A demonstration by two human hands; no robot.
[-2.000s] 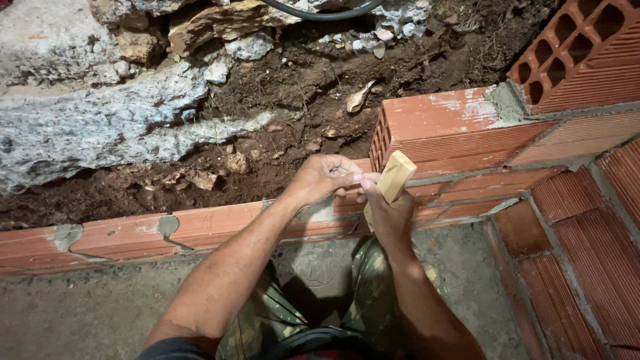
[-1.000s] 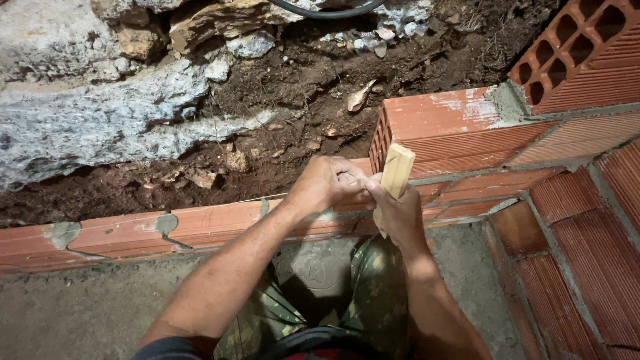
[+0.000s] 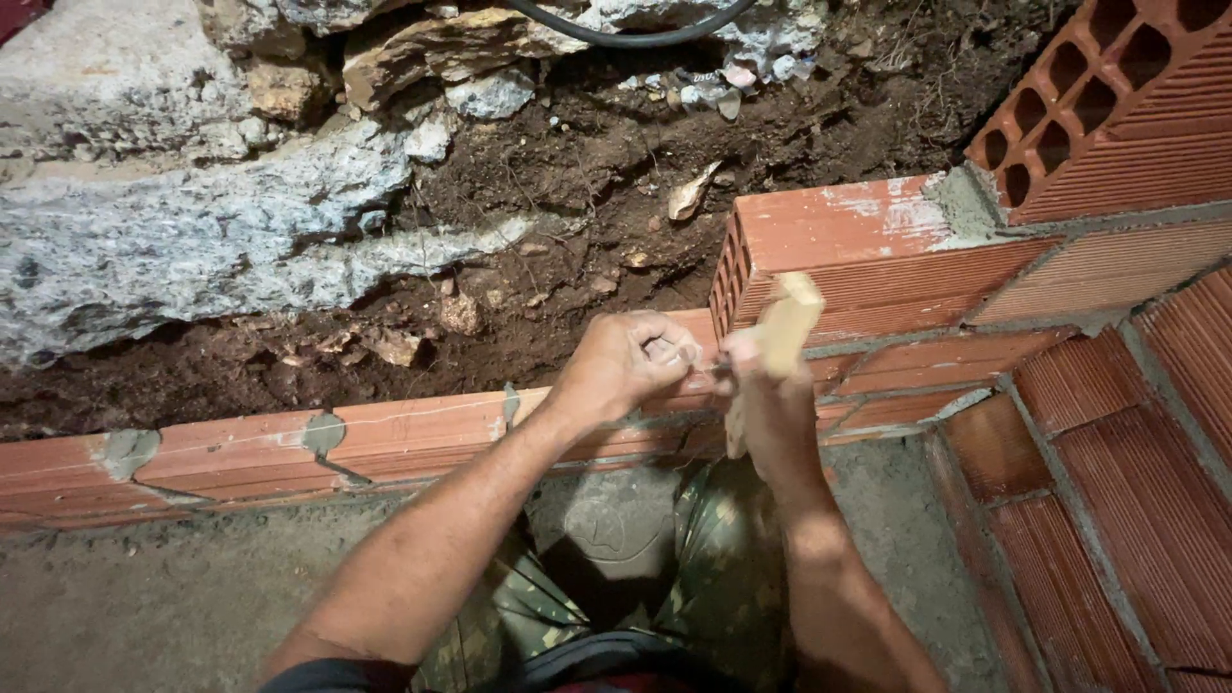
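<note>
My left hand (image 3: 630, 361) has its fingers curled together above the low course of hollow clay bricks (image 3: 414, 438); a thin thread or line seems pinched at its fingertips, too fine to be sure. Just to the right, my right hand (image 3: 770, 404) is closed around a short piece of light wood (image 3: 791, 322), blurred, whose upper end sticks up past the fingers. Beyond the wood stands a raised hollow clay brick (image 3: 837, 226), its holed end facing left. A thin pale string (image 3: 385, 416) runs along the top of the low brick course.
Rough rock (image 3: 192, 231) and loose brown soil (image 3: 577, 173) lie behind the wall. A black cable (image 3: 635, 40) hangs at the top. Another hollow brick (image 3: 1107, 115) sits at the upper right, and a ribbed brick wall (image 3: 1145, 481) rises on the right. Concrete floor (image 3: 192, 597) lies below.
My hands have drawn apart from their earlier close position. The right hand and the wood are now slightly farther right and blurred by motion; the wood remains in that hand.
</note>
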